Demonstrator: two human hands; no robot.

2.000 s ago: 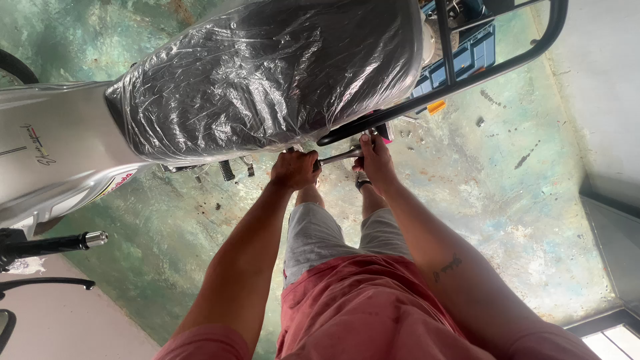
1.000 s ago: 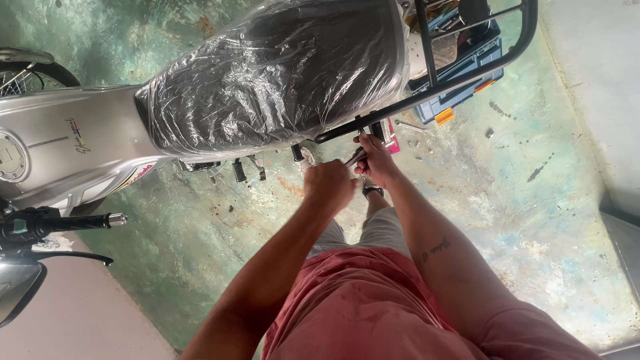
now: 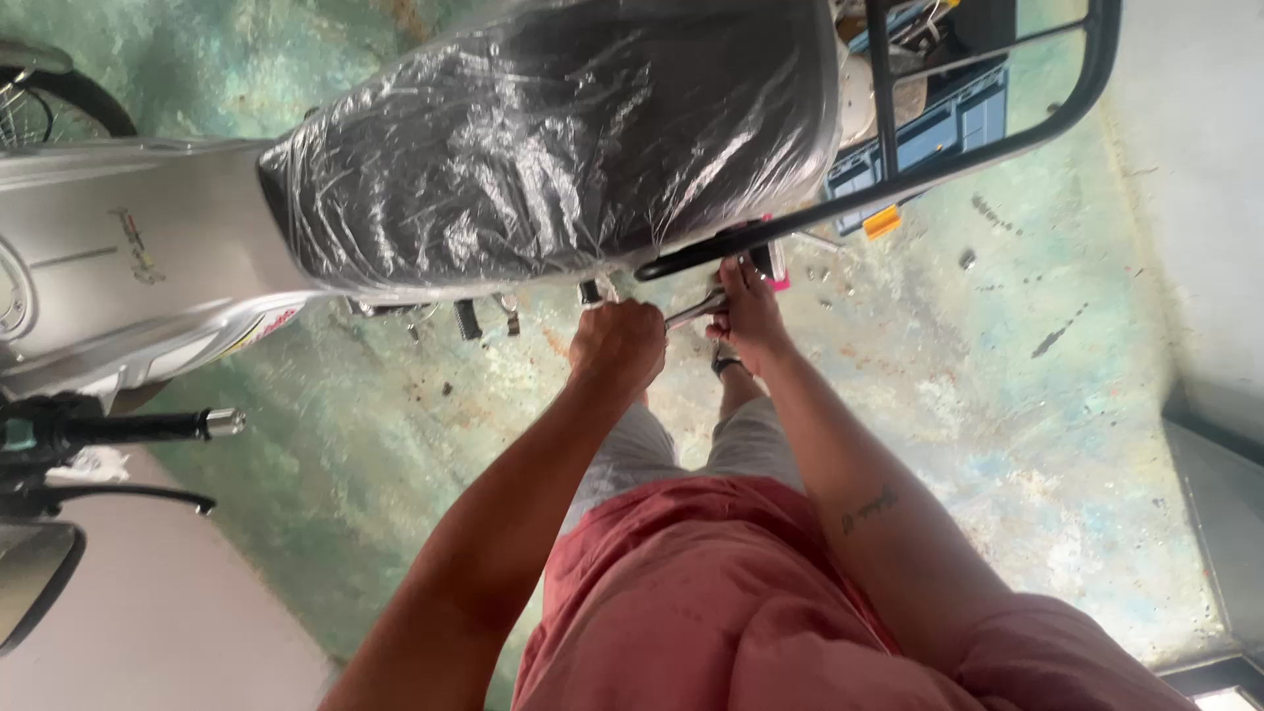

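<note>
A motorcycle's black seat (image 3: 553, 148), wrapped in clear plastic, spans the upper middle. Below its edge my left hand (image 3: 619, 346) is closed around one end of a metal ratchet or wrench (image 3: 696, 310). My right hand (image 3: 748, 311) grips the tool's other end, with fingers raised close under the black tubular rear rack (image 3: 760, 232). What the tool's head meets is hidden by the fingers and the rack.
A blue toolbox (image 3: 913, 138) with an orange latch (image 3: 881, 222) lies open on the floor behind the rack. Small metal parts (image 3: 825, 276) are scattered nearby. The handlebar grip (image 3: 148, 427), brake or clutch lever (image 3: 128, 494) and mirror (image 3: 35, 573) jut out at left.
My left hand has shifted about the tool, which sat more level between both hands two seconds ago. Both hands remain below the rack. The view has moved somewhat.
</note>
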